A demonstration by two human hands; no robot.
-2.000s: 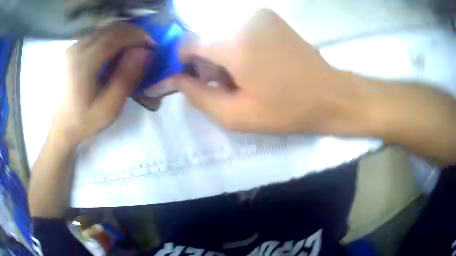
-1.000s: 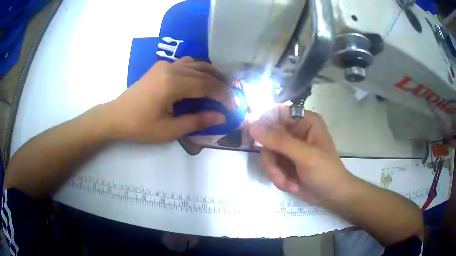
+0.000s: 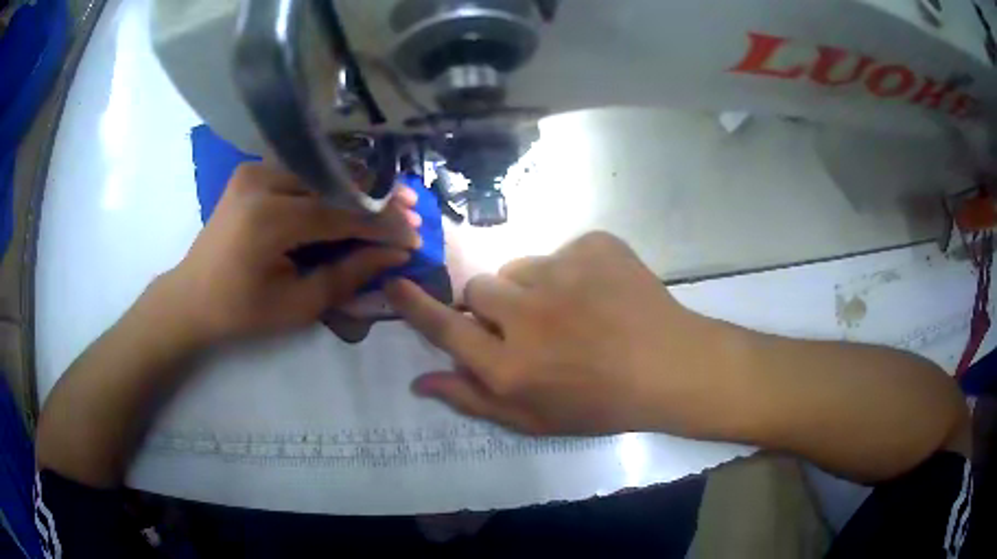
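Note:
A blue fabric piece (image 3: 429, 224) lies under the needle area of the white sewing machine (image 3: 656, 55), with a blue part also showing at the left behind my hand. My left hand (image 3: 312, 246) grips the fabric at its left side, fingers curled over it. My right hand (image 3: 569, 333) lies at the near right edge, its index fingertip touching the fabric, the other fingers bent and apart. The needle plate (image 3: 377, 309) shows partly below the fabric. The presser foot and needle tip are mostly hidden by fabric, hand and machine parts.
The white table (image 3: 273, 470) has a printed ruler scale (image 3: 361, 445) near its front edge. A red-handled tool or cord (image 3: 978, 295) is at the far right. Blue material (image 3: 33, 76) lies at the upper left. Dark clothing shows below the table edge.
The view has shifted, so the machine head fills more of the top. My right hand has turned palm down, with its index finger on the fabric. The white logo is no longer visible.

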